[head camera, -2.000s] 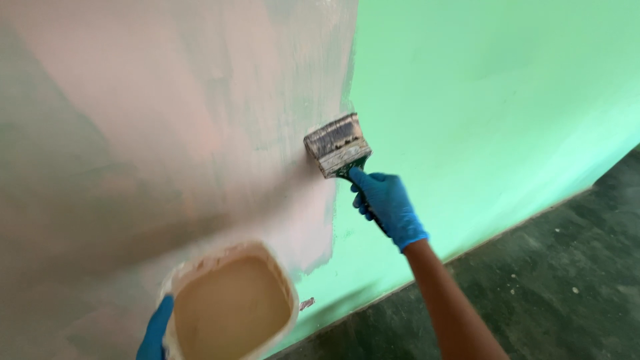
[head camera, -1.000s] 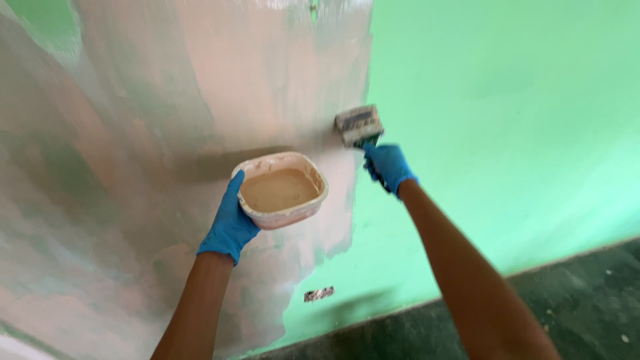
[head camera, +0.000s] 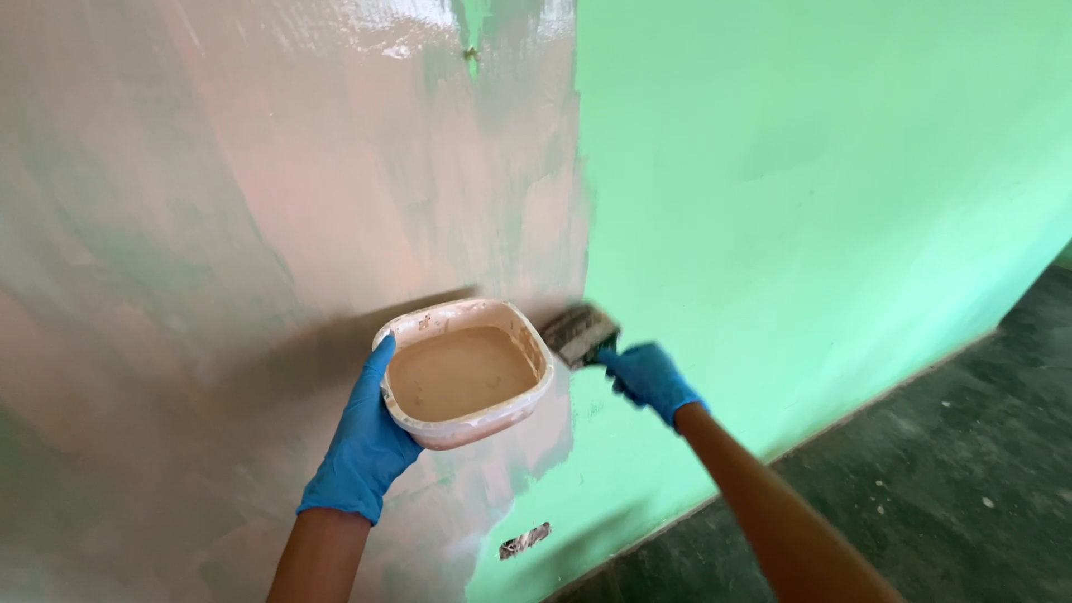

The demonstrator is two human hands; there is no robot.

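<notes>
My left hand [head camera: 362, 444], in a blue glove, grips a white plastic tub [head camera: 481, 429] by its left side, thumb over the rim. Thin beige-pink paint [head camera: 461, 373] partly fills the tub. Just right of the tub, my gloved right hand [head camera: 651, 381] holds a wide paintbrush [head camera: 582, 335] by its dark handle. The slightly blurred bristles point up and left, at the border between the pinkish coat [head camera: 335, 193] and the bright green wall [head camera: 796, 209]. Whether they touch the wall cannot be told.
A small rectangular recess [head camera: 525, 541] is cut into the lower wall. A dark green, speckled floor [head camera: 888, 494] meets the wall at lower right. Near the top, a small fixture or hole [head camera: 471, 54] sits in a strip of green.
The brush, held in my right hand throughout, is lower along the coat's border than one second ago. The tub, at the lower left two seconds ago, is now close beside the brush.
</notes>
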